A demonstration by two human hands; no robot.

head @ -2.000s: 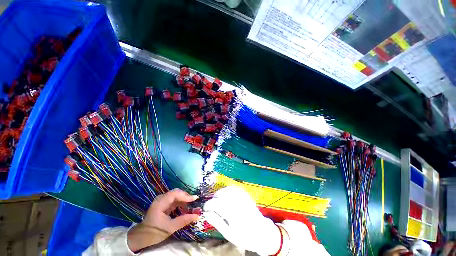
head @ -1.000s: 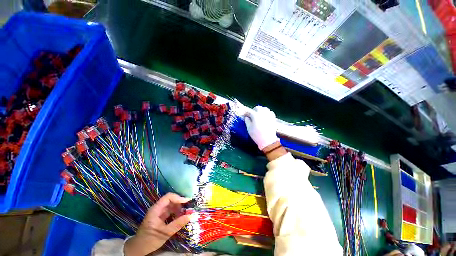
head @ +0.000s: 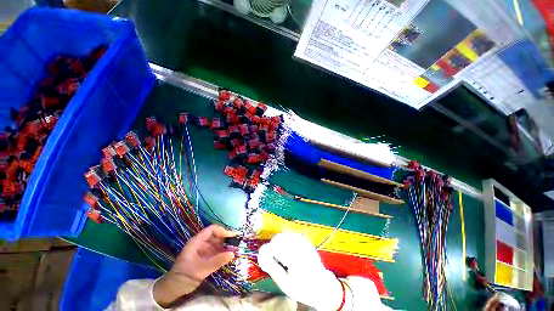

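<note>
My bare left hand (head: 203, 257) is closed on a small dark connector housing (head: 232, 242) at the lower middle. My gloved right hand (head: 290, 262) is beside it, fingertips close to the housing, pinching a white wire (head: 341, 222) whose tail runs up and right over the yellow wires. The wire's tip is too small to make out. Yellow wires (head: 364, 244) and red wires (head: 355, 267) lie to the right, partly under my right hand and arm. Blue wires (head: 370, 167) and white wires (head: 346, 144) lie farther off. Loose red-and-black housings (head: 246, 130) are piled beyond my hands.
Wired harnesses (head: 161, 209) fan out at left, and another bunch (head: 428, 225) lies at right. A blue bin (head: 91, 140) full of housings stands at left. Cardboard dividers (head: 367, 205) lie between wires. A parts tray (head: 489, 237) is far right. Instruction sheets (head: 352, 51) hang above.
My right hand has come back from the far white wires to my left hand, now with a white wire. My left hand has stayed near the same place, holding the housing.
</note>
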